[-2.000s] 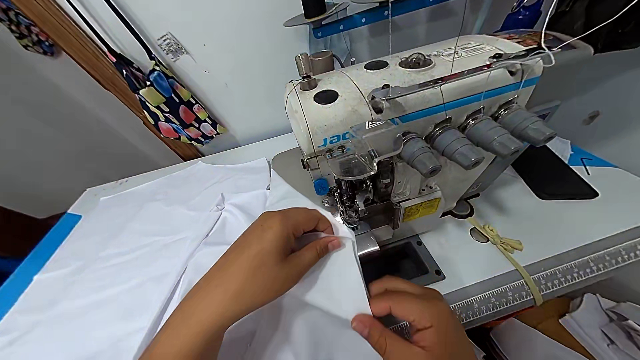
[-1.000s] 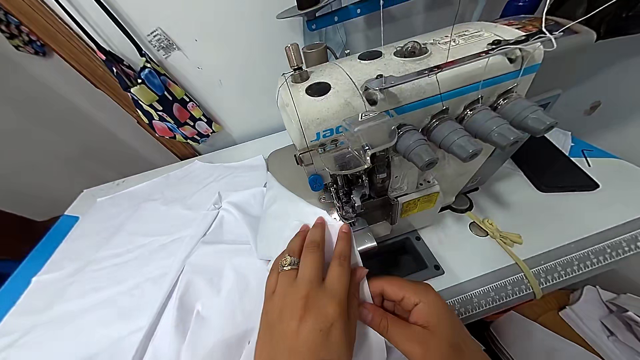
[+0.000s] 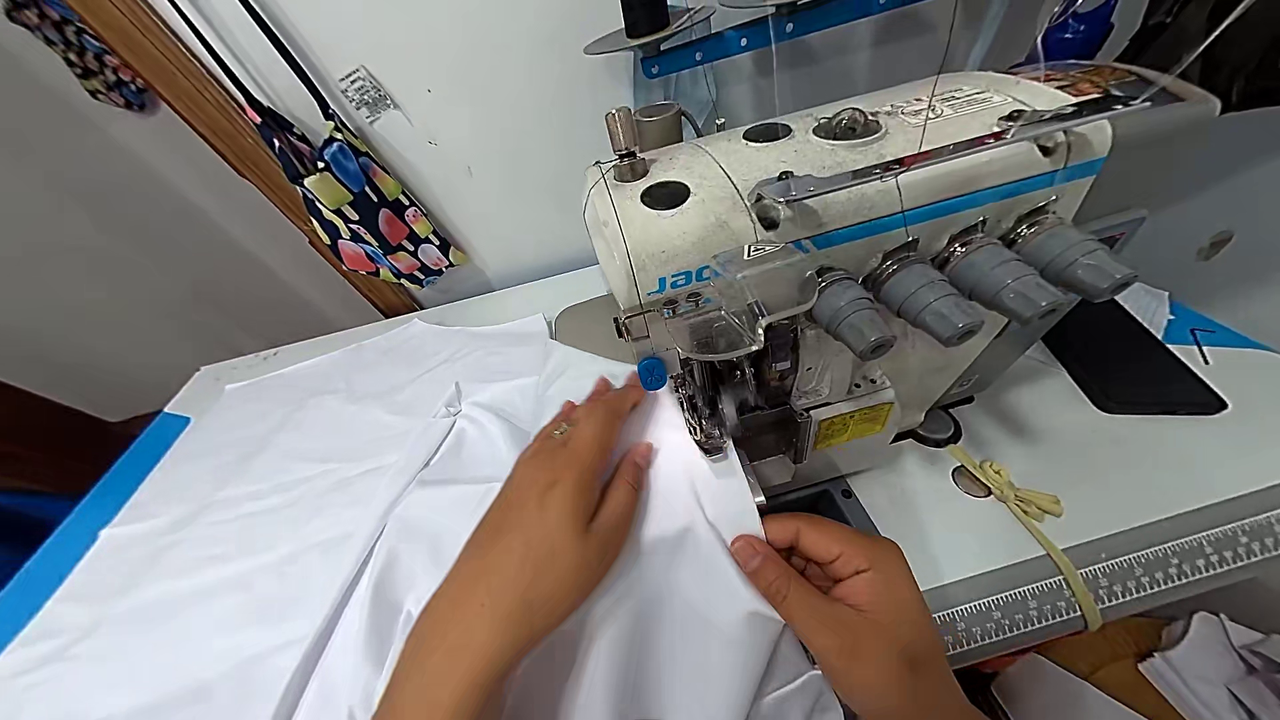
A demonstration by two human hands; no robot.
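Note:
White fabric [image 3: 300, 500] spreads over the left part of the sewing table, and its right edge runs under the presser foot of a white overlock sewing machine [image 3: 850, 200]. My left hand [image 3: 570, 490], with a ring on one finger, lies on the fabric just left of the needle area, fingertips near the blue round knob [image 3: 652, 374]. The thumb is apart from the fingers and the palm side is hidden. In front of the presser foot, my right hand [image 3: 840, 590] pinches the fabric's edge between thumb and fingers.
A black phone-like slab [image 3: 1135, 355] lies right of the machine. A yellow tied strip [image 3: 1020, 500] crosses the measuring tape [image 3: 1120, 580] on the table's front edge. White cloth pieces [image 3: 1210, 660] sit below at the right. Patterned fabric [image 3: 370, 210] hangs on the wall behind.
My left hand has moved forward and left from the fabric in front of the presser foot to beside the needle area. My right hand remains at the fabric's edge.

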